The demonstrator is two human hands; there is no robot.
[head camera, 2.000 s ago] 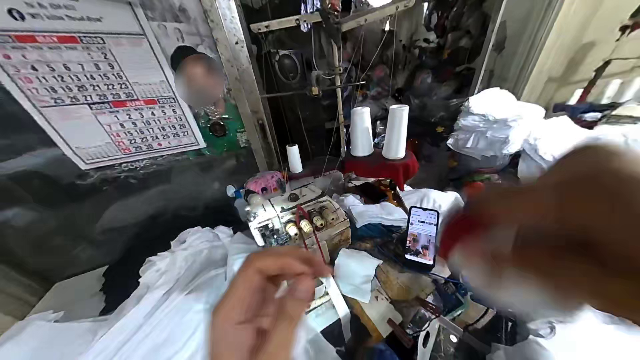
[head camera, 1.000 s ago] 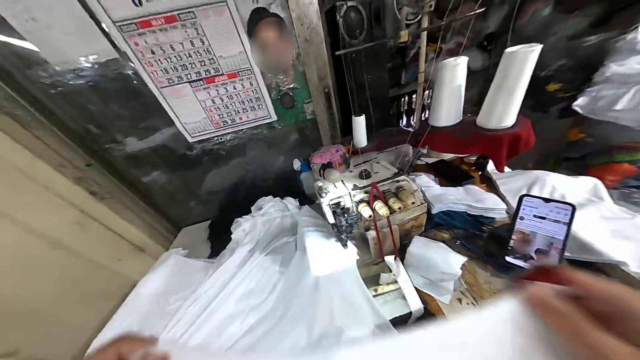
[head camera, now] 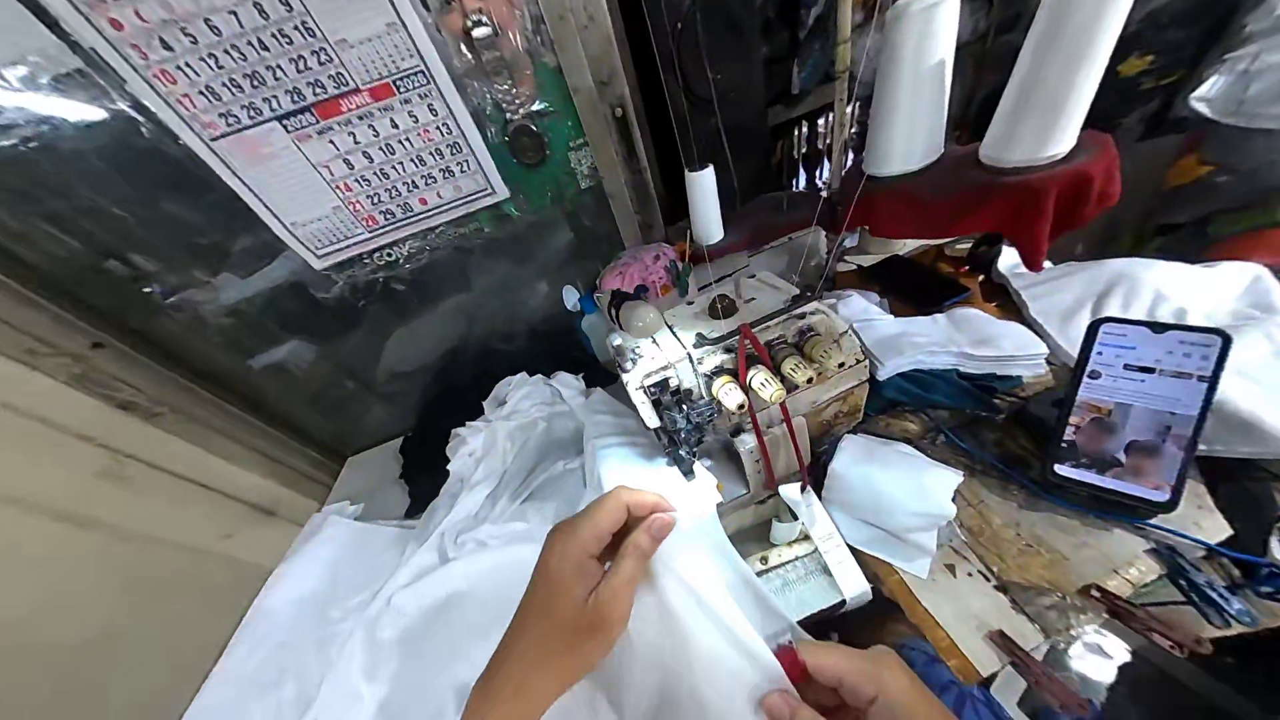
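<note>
White fabric [head camera: 480, 600] lies in a large heap left of and in front of an overlock sewing machine [head camera: 740, 350]. My left hand [head camera: 590, 580] pinches the fabric between thumb and forefinger, just in front of the needle area. Lower right, my right hand [head camera: 850, 680] grips the fabric's right edge, with a small red item [head camera: 790, 662] at its fingertips; what that item is, I cannot tell. A red cord hangs over the machine's tension dials [head camera: 765, 384], and a white label strip [head camera: 827, 545] hangs below it.
A phone [head camera: 1140, 415] with a lit screen stands at the right. Folded white cloth [head camera: 960, 340] and a white fabric piece [head camera: 890, 500] lie beside the machine. Thread cones [head camera: 912, 90] stand on red cloth behind. A calendar [head camera: 350, 130] hangs on the left wall. Small clippers lie lower right.
Both hands have come together onto the white fabric in front of the machine; one second ago they were far apart at the bottom edge. The view has moved closer to the machine.
</note>
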